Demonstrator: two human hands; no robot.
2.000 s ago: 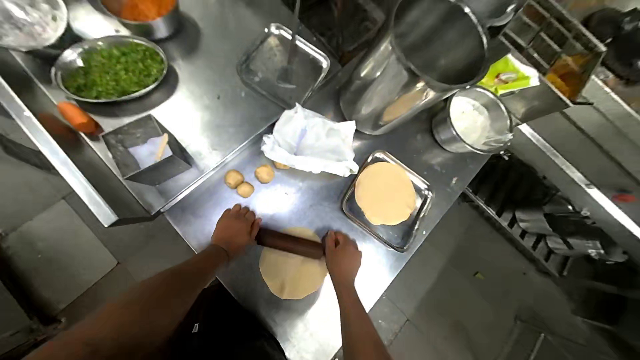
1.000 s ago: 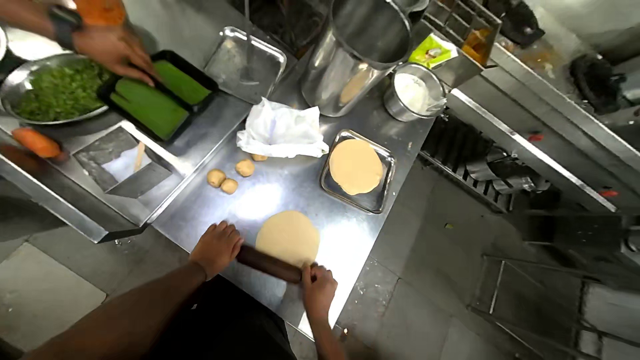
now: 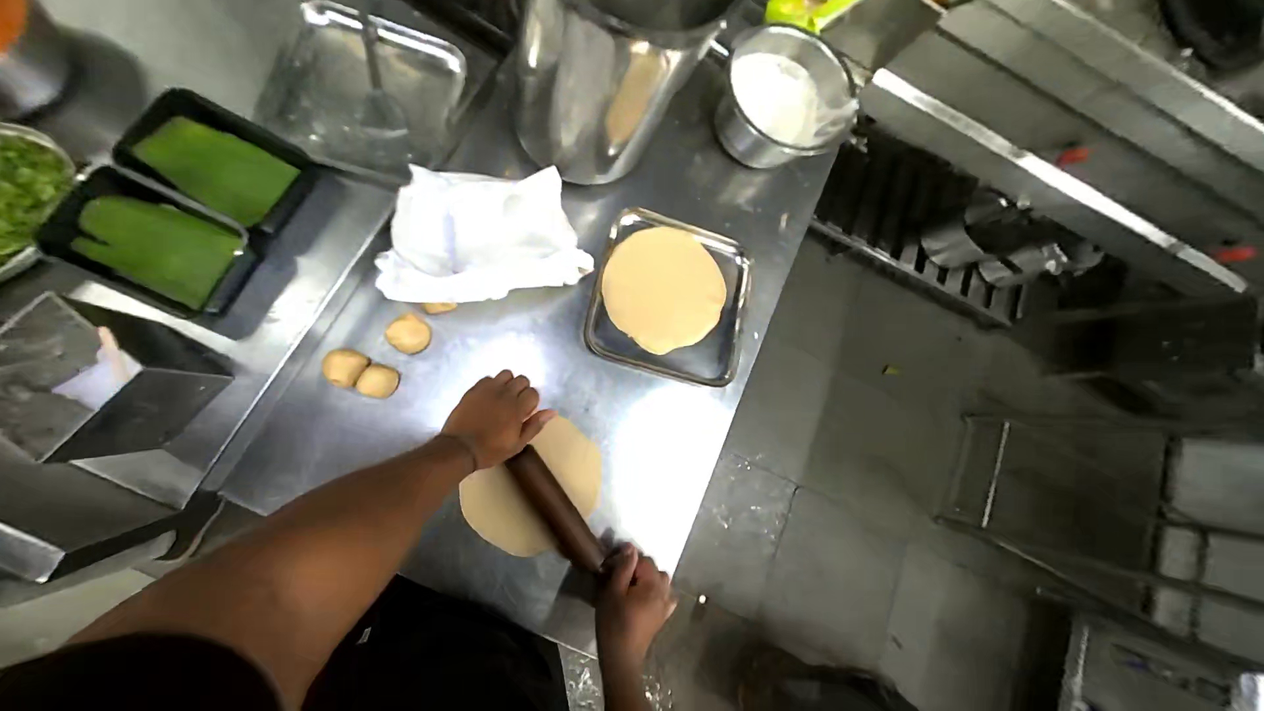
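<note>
A dark rolling pin (image 3: 555, 506) lies slantwise across a round flat sheet of dough (image 3: 578, 456) on the steel table. Its upper end is gripped by my left hand (image 3: 497, 419), and its lower end, near the table's edge, by my right hand (image 3: 634, 591). Several dough balls (image 3: 408, 334) rest up and to the left of the sheet, one partly hidden by a white cloth (image 3: 484, 232). Another flat dough round (image 3: 664, 288) lies on a square steel tray (image 3: 729, 357).
Two black trays with green contents (image 3: 163, 252) stand left, beside an open metal box (image 3: 148, 395). A tall steel pot (image 3: 583, 99), a bowl of white powder (image 3: 775, 99) and an empty-looking steel tray (image 3: 296, 109) line the far side. Floor lies right of the table.
The pin has turned to a steeper slant and lies over the dough, which it bordered one second ago. Another person's hand at the black trays has gone from view. The view has shifted.
</note>
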